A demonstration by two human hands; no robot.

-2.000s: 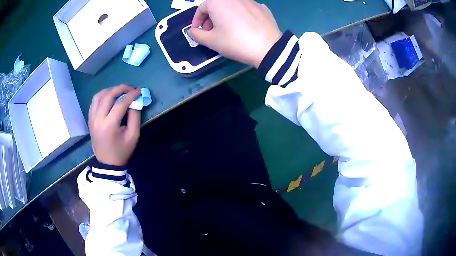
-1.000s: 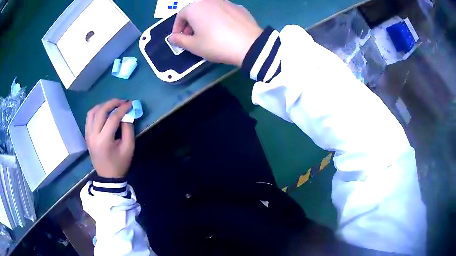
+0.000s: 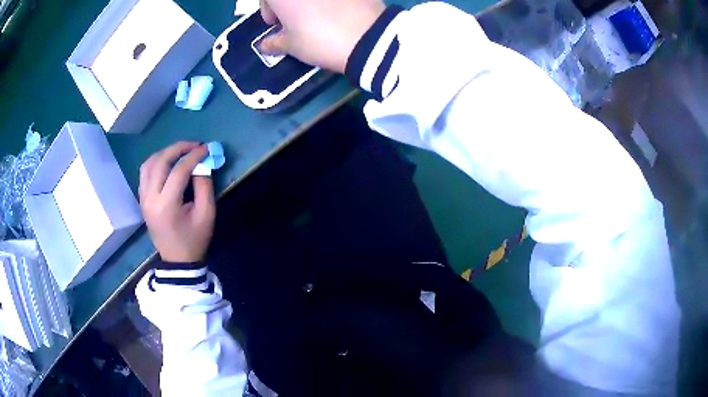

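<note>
The device (image 3: 268, 81) lies black underside up near the bench edge, with a white rim and corner holes. A small white-edged label (image 3: 269, 48) sits at its recess. My right hand (image 3: 322, 29) is over the device, its fingertips at the label; whether they grip or press it cannot be told. My left hand (image 3: 178, 200) rests at the bench edge, holding a light blue film piece (image 3: 214, 156) with a white part between thumb and fingers. Another light blue film piece (image 3: 195, 92) lies curled between the device and a white box.
A white box (image 3: 147, 58) with a holed insert stands upper left, a second open white box (image 3: 81, 203) left. A stack of white cards (image 3: 29, 295) and crinkled clear bags (image 3: 19, 186) lie far left. Plastic bags and a blue-and-white item (image 3: 633, 35) are beyond the edge at right.
The view has shifted, moving the device towards the top of the picture. My right hand remains at the label, its fingers shifted slightly. My left hand still holds the film piece.
</note>
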